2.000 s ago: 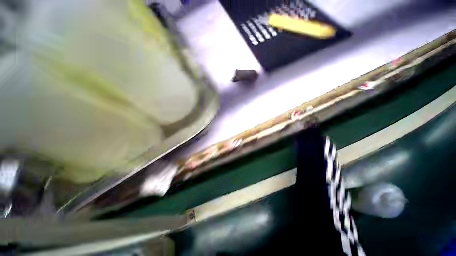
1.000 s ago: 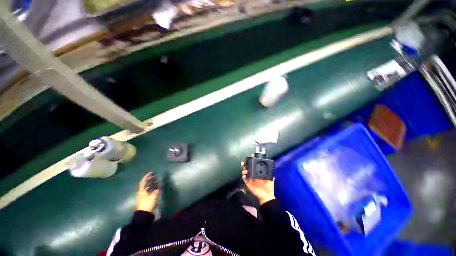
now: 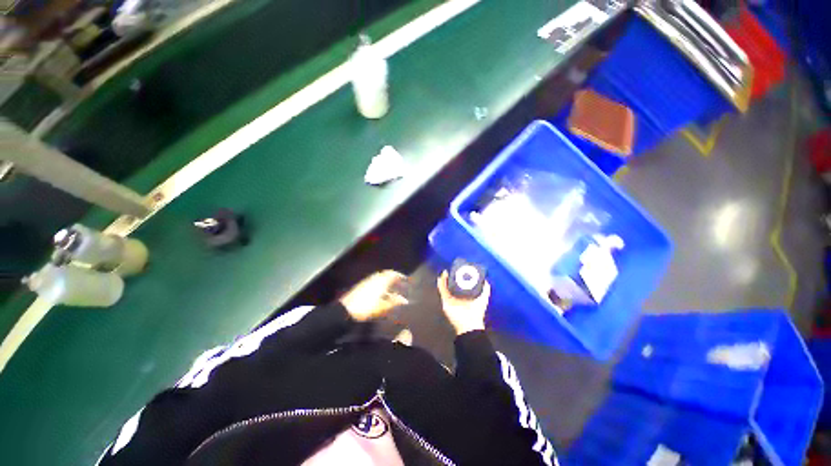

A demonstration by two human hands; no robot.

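My right hand (image 3: 465, 309) holds a black housing (image 3: 466, 278) over the near edge of the blue bin, its pale ring with dark centre facing up. My left hand (image 3: 375, 296) is just to its left, apart from the housing, fingers partly spread and slightly blurred; nothing shows in it. Another black housing (image 3: 221, 229) with a small silver prong lies on the green bench (image 3: 301, 209). A crumpled white cloth (image 3: 384, 166) lies on the bench near its edge.
Two bottles (image 3: 77, 284) lie at the left by the metal post (image 3: 68, 173). A white squeeze bottle (image 3: 369, 82) is near the rail. A blue bin (image 3: 633, 218) holds clear bags and scraps. More blue bins (image 3: 711, 323) stand at lower right. A printed card (image 3: 574, 25) lies on the far bench.
The view has turned right. The housing in my right hand now shows its ring face instead of its other face. My left hand has moved from over the bench to beside my right hand.
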